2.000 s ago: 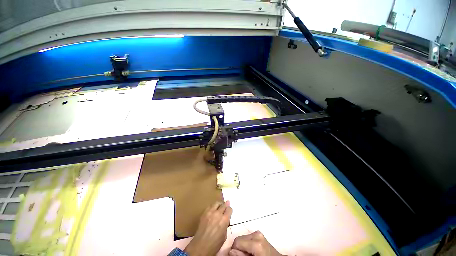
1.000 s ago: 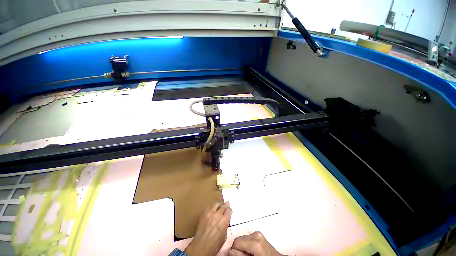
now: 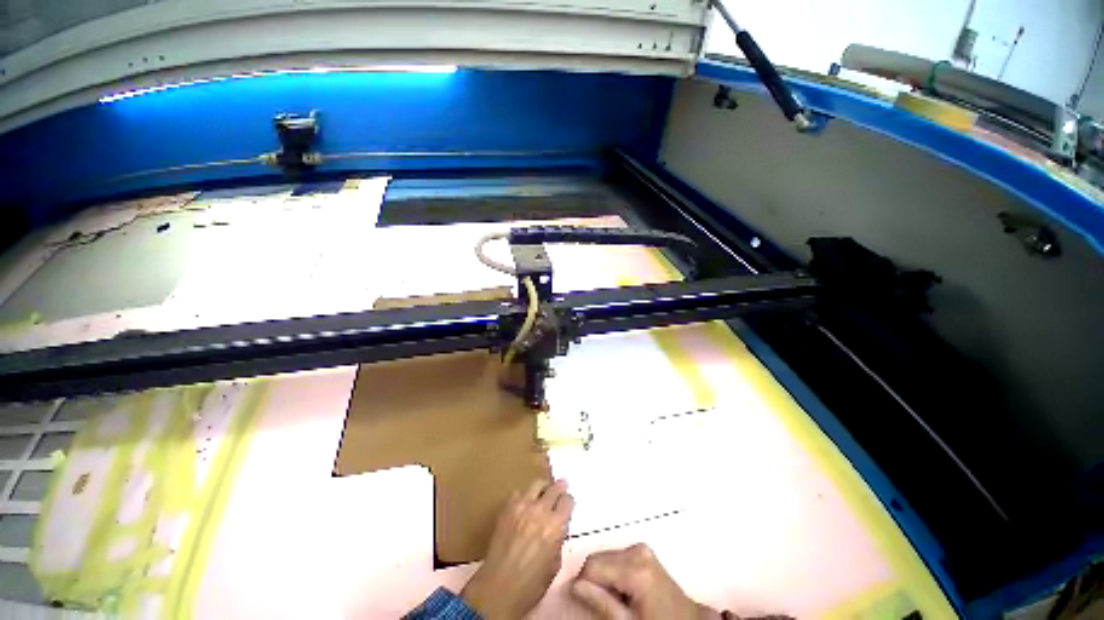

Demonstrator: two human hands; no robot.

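A brown panel [image 3: 424,418] with a notched lower left corner lies on the white-pink bed covering [image 3: 291,533] and passes under the gantry. My left hand [image 3: 528,541] rests on the panel's lower right edge, fingertips down, pressing rather than gripping. My right hand [image 3: 636,584] is loosely curled on the covering to the right of the panel, with nothing visible in it. A pale yellow block [image 3: 563,428] sits at the panel's right edge, just below the laser head [image 3: 533,345].
The black gantry beam [image 3: 242,346] crosses the bed. Yellow strips [image 3: 218,509] run along the covering at left and right. A second head [image 3: 295,139] stands at the back blue wall. The black right rail [image 3: 896,388] and a gas strut [image 3: 769,75] are at right.
The whole view has shifted slightly. The laser head moved slightly left, then back right along the beam. My left hand stays on the panel's edge; my right hand remains curled beside it.
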